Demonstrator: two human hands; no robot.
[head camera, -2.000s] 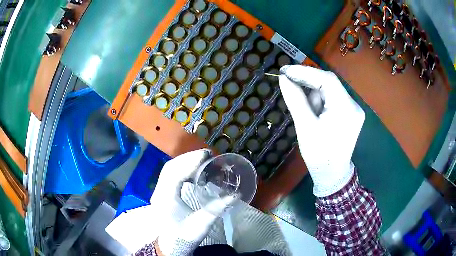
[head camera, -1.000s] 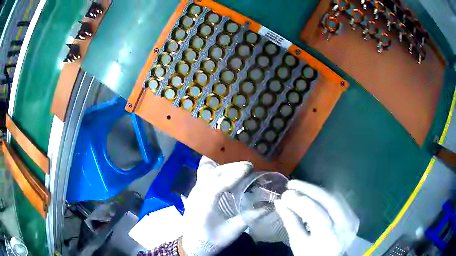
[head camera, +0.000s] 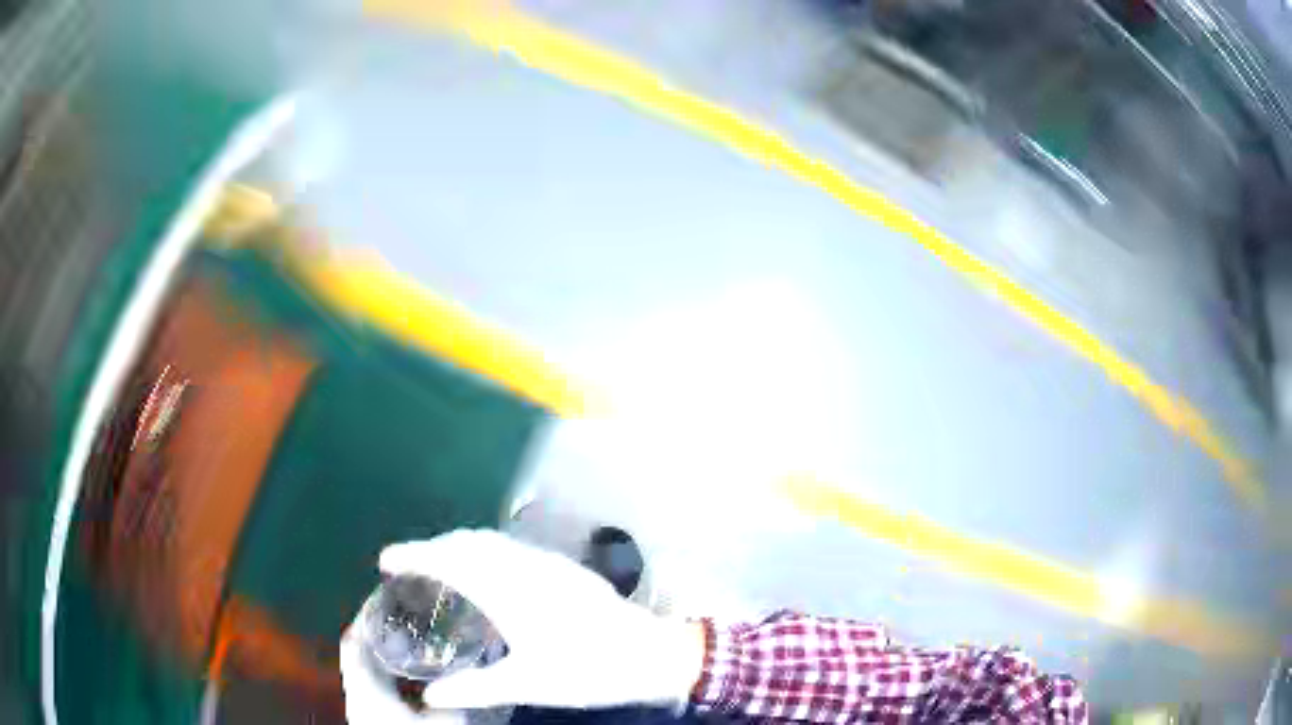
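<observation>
The clear plastic cup (head camera: 425, 626) shows at the bottom left, with thin pale bits in it. My right hand (head camera: 546, 619), in a white glove with a checked sleeve behind it, curves around the cup's right side, fingers above and thumb below. My left hand (head camera: 366, 691) is mostly hidden and cut off at the bottom edge; its white glove shows at the cup's lower left, against the cup. No thin stick can be made out. The fixture of round parts is out of view.
The green bench (head camera: 383, 460) lies at the left, with a blurred brown board (head camera: 234, 439) on it carrying coil-like parts. A pale grey floor with yellow lines (head camera: 879, 206) fills the middle and right. Dark blurred objects stand at the top right.
The view has swung right, away from the fixture to the floor, and is blurred. The cup and hands now show further left. My right hand has closed in around the cup.
</observation>
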